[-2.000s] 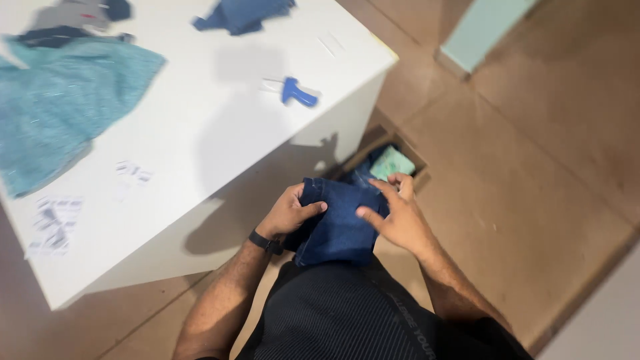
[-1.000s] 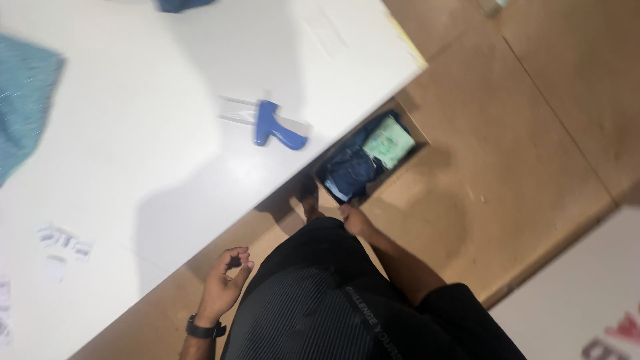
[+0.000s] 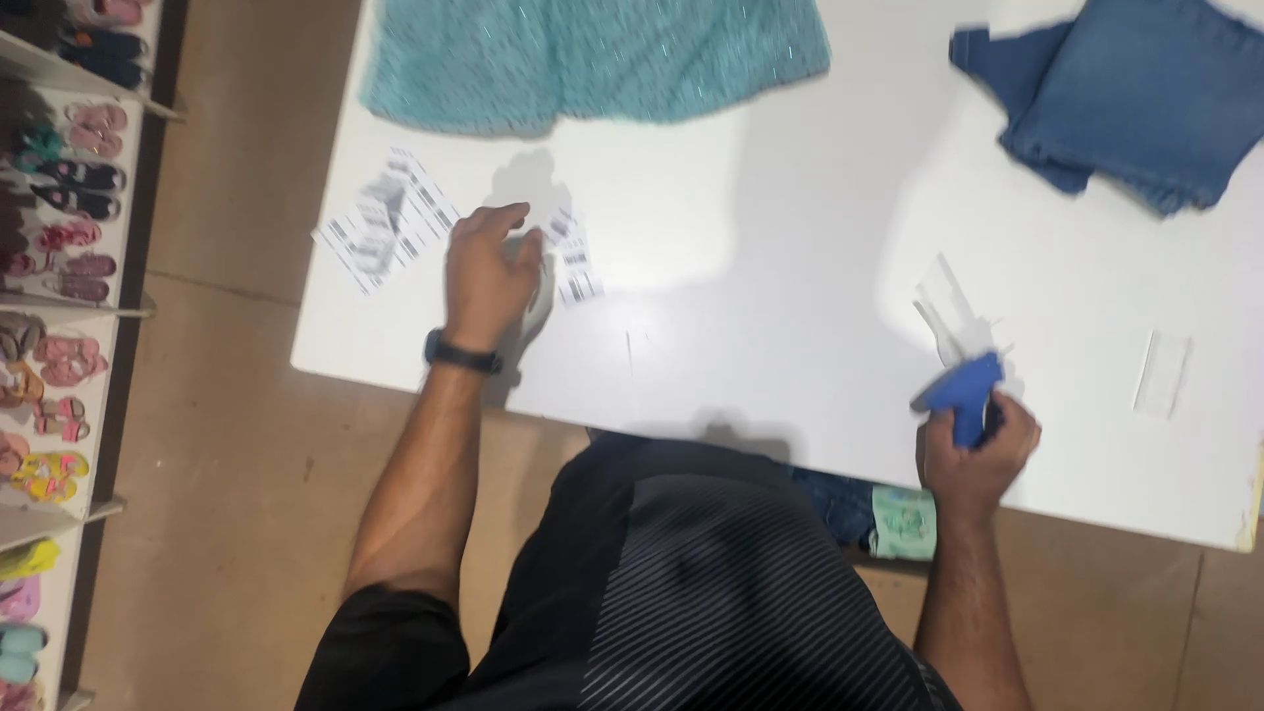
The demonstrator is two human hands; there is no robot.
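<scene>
My left hand [image 3: 491,272], with a black band on its wrist, is over the white table [image 3: 691,375], fingers apart and holding nothing. Printed barcode labels lie on both sides of it, a larger group [image 3: 387,219] to the left and a small strip [image 3: 576,259] to the right. In my right hand [image 3: 973,454] is a blue tagging gun [image 3: 966,390], with clear plastic fasteners [image 3: 948,306] sticking out beyond it. A teal sparkly garment [image 3: 602,64] lies at the far side, and a folded blue denim garment [image 3: 1136,109] at the far right.
Clear plastic fasteners [image 3: 1163,375] lie near the table's right end. Below the near edge, dark denim [image 3: 839,504] and a light green item [image 3: 904,523] show in a container. A shelf unit [image 3: 118,311] with several pairs of small shoes stands at the left.
The denim held in both hands two seconds ago is out of them. My right hand has come up from beside the floor container and taken hold of the tagging gun; my left hand has moved over the table.
</scene>
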